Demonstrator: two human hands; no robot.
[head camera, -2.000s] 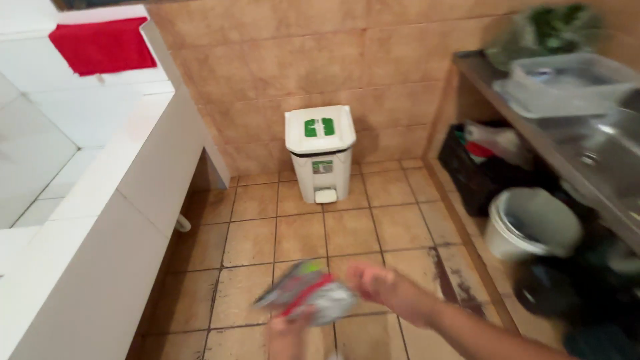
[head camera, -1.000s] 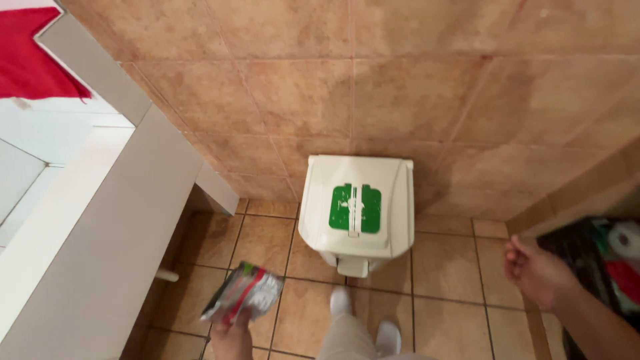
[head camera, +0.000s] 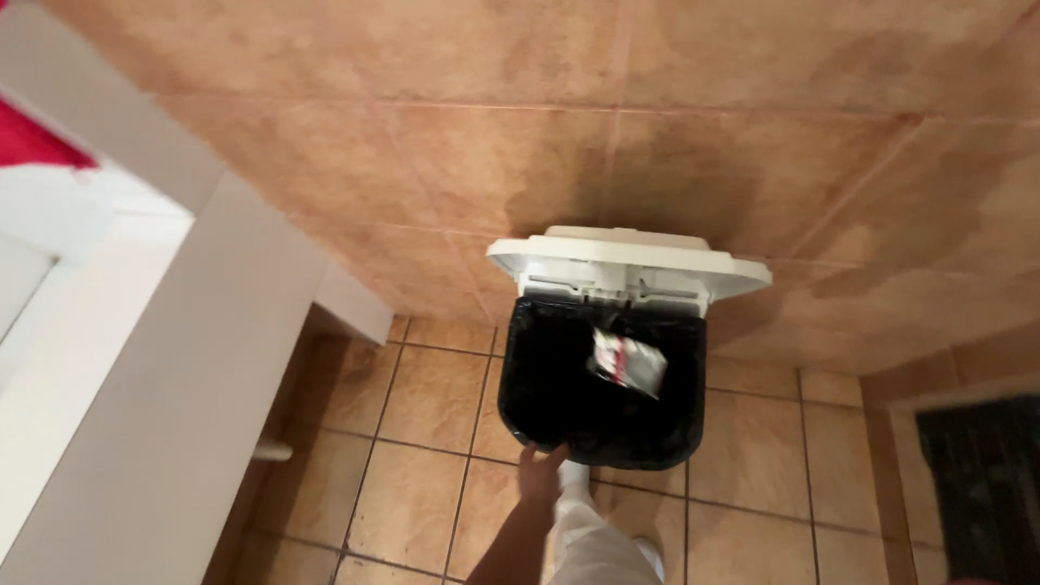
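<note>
Below me stands a pedal bin (head camera: 601, 443) lined with a black bag, its white plastic lid (head camera: 630, 264) raised against the tiled wall. A silvery, crumpled packet (head camera: 630, 363) with a red stripe is within the bin's opening, blurred; whether it rests on anything I cannot tell. My left hand (head camera: 542, 471) is at the bin's near rim, fingers apart, holding nothing. Only a blurred sliver of skin shows at the bottom right edge, too little to make out my right hand.
A white counter (head camera: 154, 325) with a red cloth (head camera: 36, 142) runs along the left. A dark crate (head camera: 983, 479) sits on the floor at the right. My white-clad leg (head camera: 597, 544) is just in front of the bin, on the tiled floor (head camera: 422, 398).
The bin's lid has opened. My left hand has let go of the packet, which is now within the bin's opening. My right hand has gone from clear view.
</note>
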